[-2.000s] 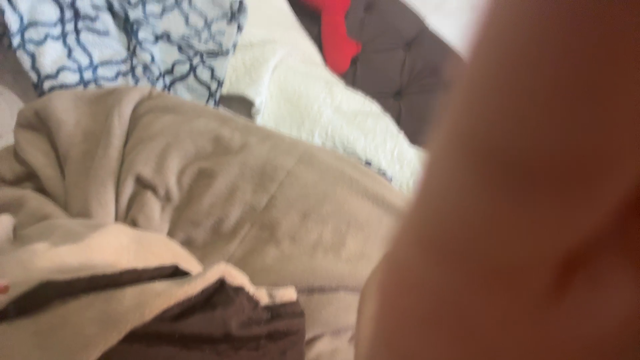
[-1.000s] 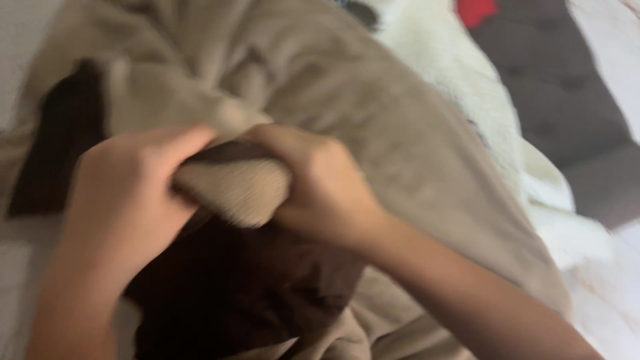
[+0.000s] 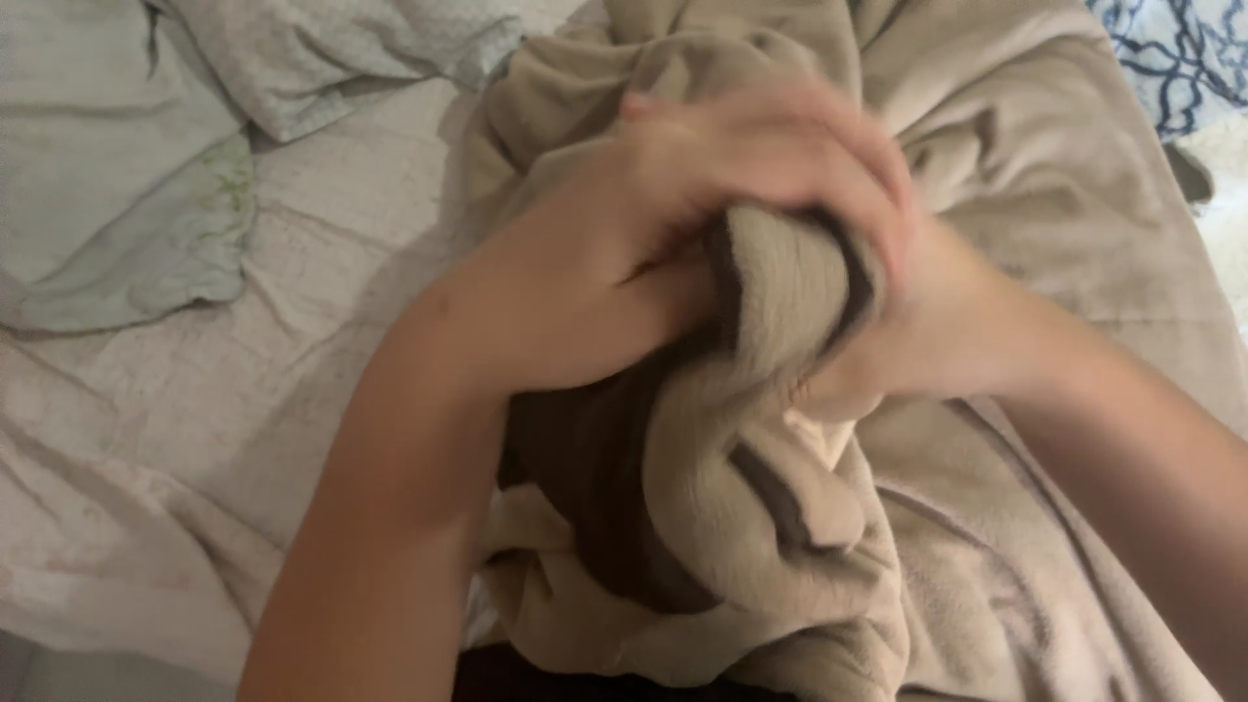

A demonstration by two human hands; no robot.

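Note:
Near the middle of the head view, my left hand (image 3: 682,214) and my right hand (image 3: 897,331) close around a bunched part of a cloth garment (image 3: 770,507). The garment has a tan, fuzzy side and a dark brown side, and a folded tan end sticks up between my hands. My left fingers reach over the top of this fold and overlap my right hand, whose fingers are partly hidden and blurred. Below the hands the cloth hangs in loose folds over a large tan blanket (image 3: 1072,244).
A pale, wrinkled bed sheet (image 3: 341,224) spreads to the left. Grey-green fabric (image 3: 117,185) and a light pillow or cloth (image 3: 331,49) lie at the upper left. Blue-and-white patterned fabric (image 3: 1189,58) shows at the upper right corner.
The view has shifted strongly toward the sheet. My hands, apart on either side of the bunched cloth one second ago, now overlap around it.

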